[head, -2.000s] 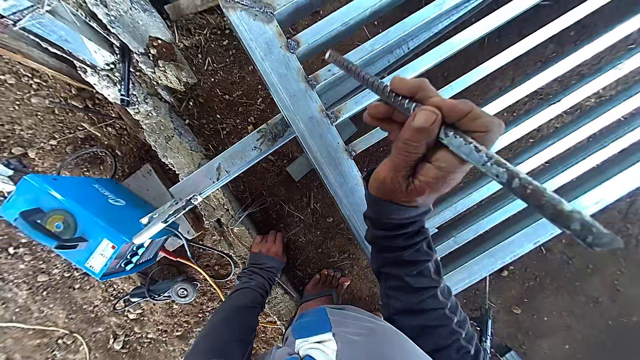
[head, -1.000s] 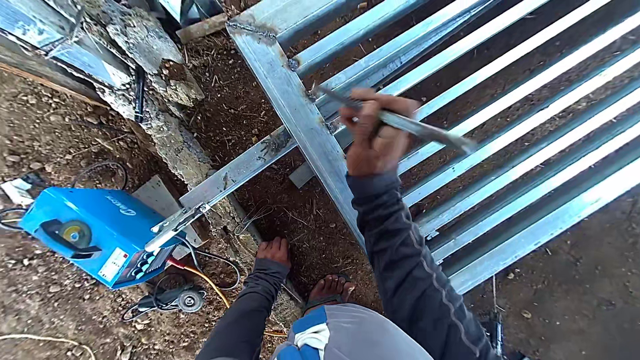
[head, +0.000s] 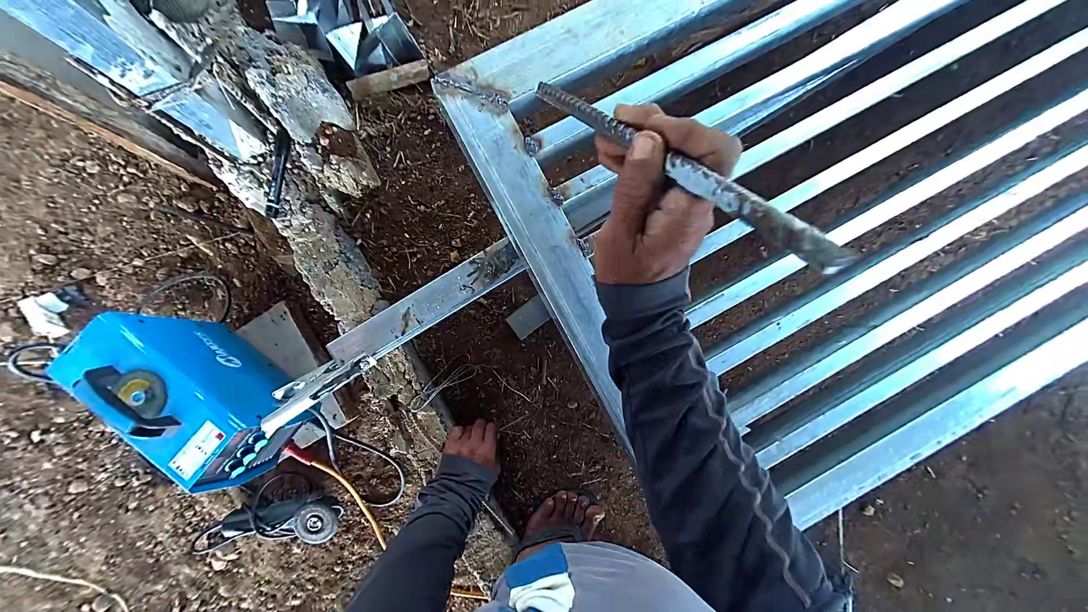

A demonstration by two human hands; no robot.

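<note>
My right hand (head: pixel 659 195) grips a ribbed steel rod (head: pixel 756 208), its thin ribbed end up-left and its thicker, flattened end down-right. The rod is over a welded frame of galvanized steel tubes (head: pixel 544 229), near the weld spots where slats meet the end tube. A metal bar (head: pixel 433 302) runs from under that end tube to the concrete edge, with a welding clamp (head: pixel 319 387) at its outer end. My left hand (head: pixel 473 446) rests low beside the concrete edge; its fingers are partly hidden and I see nothing held.
A blue welding machine (head: pixel 178 391) with cables stands at left, a grinding disc on its top. An angle grinder (head: pixel 314 520) lies on the soil below it. A broken concrete edge (head: pixel 331 255) runs down past my foot (head: pixel 561 518). Metal offcuts (head: pixel 357 38) lie at the top.
My right hand with the rod went up-left along the frame, blurred one second ago, and now shows sharply, the rod still in its grip. My left hand has stayed by the concrete edge.
</note>
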